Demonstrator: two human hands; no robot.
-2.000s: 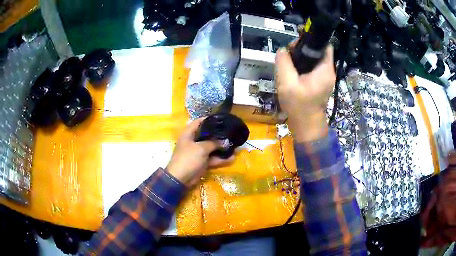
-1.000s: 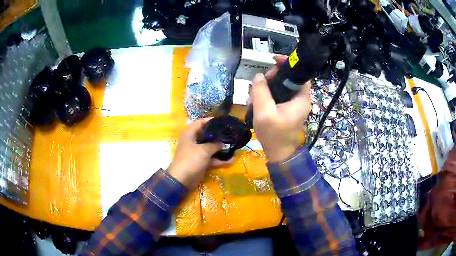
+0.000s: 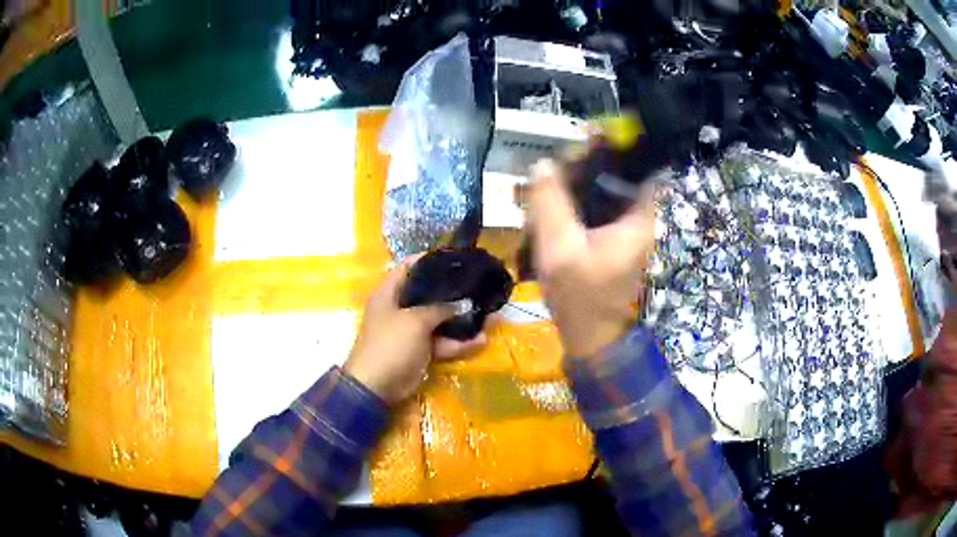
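My left hand point(image 3: 394, 334) holds a black round housing point(image 3: 458, 285) above the taped board, near the middle of the view. A thin lead shows at the housing's right side. My right hand point(image 3: 590, 257) is closed around the thick black electric screwdriver point(image 3: 614, 173), blurred, with a yellow label at its upper part. The screwdriver is just right of the housing. Its tip is dark against the hand and housing, and I cannot tell if it touches the housing. The inside of the housing is too dark to make out.
Several black housings point(image 3: 153, 239) sit at left beside a clear blister tray point(image 3: 37, 273). A bag of small hardware point(image 3: 428, 199) and the screw feeder point(image 3: 540, 131) stand behind my hands. A loose module pile point(image 3: 693, 262) and filled tray point(image 3: 824, 325) lie at right. A person's sleeve point(image 3: 923, 441) shows far right.
My right hand has brought the screwdriver from the screw feeder leftward and down beside the housing. Since a second ago it has shifted only slightly. My left hand still holds the housing.
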